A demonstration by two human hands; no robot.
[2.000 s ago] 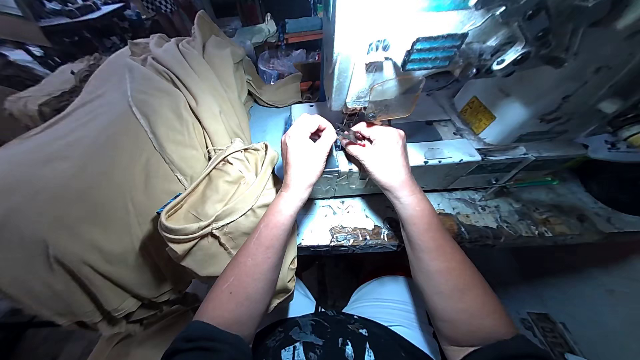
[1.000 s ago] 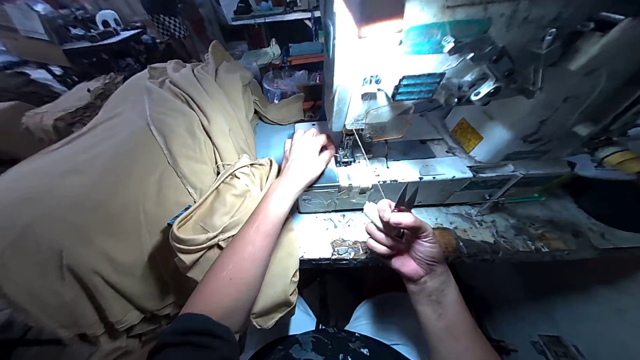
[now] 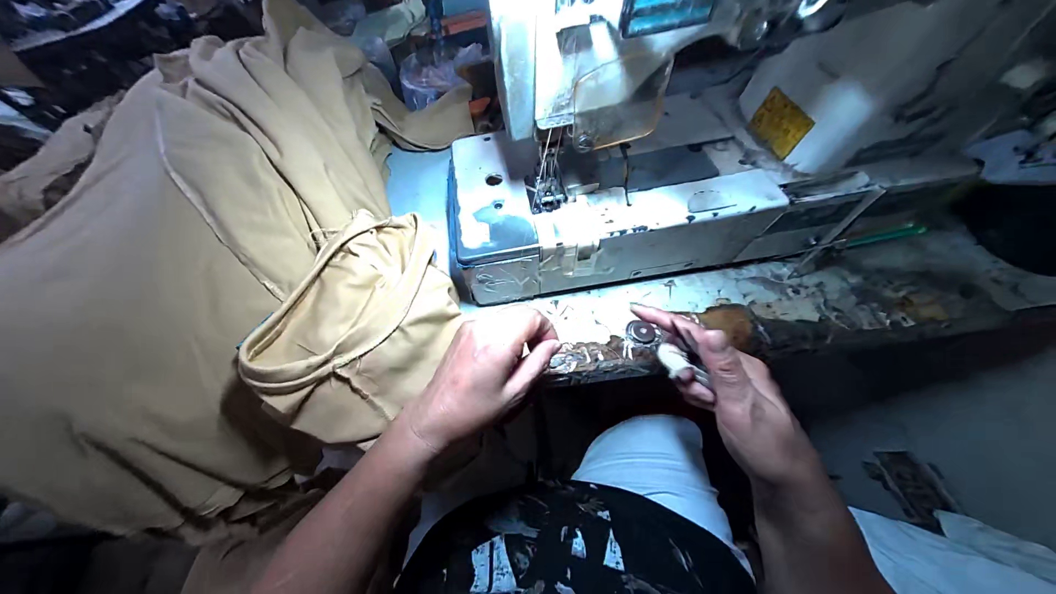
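At the table's front edge, my left hand (image 3: 487,371) has its thumb and fingertips drawn together; whether something thin is between them I cannot tell. My right hand (image 3: 734,379) is to the right, its fingers curled round small metal thread snips (image 3: 693,369) with a pale wrap. A dark round knob or bobbin (image 3: 642,332) lies or hangs by the fingertips. Behind the hands stands an industrial sewing machine (image 3: 660,214), its threaded needles (image 3: 549,169) above the presser foot (image 3: 548,198). Tan knit fabric (image 3: 330,330) with a banded opening is left of my left hand.
More tan fabric (image 3: 99,330) is heaped high on the left. The worn table edge (image 3: 792,318) bears thread scraps and peeling patches. A clear plastic bag or tub (image 3: 433,76) stands behind the machine's left end, and a green stick-like tool (image 3: 887,236) lies at the right.
Both hands have left the needle area and come down to the table's front edge. The blades that pointed up from my right hand a second ago are now mostly hidden in it.
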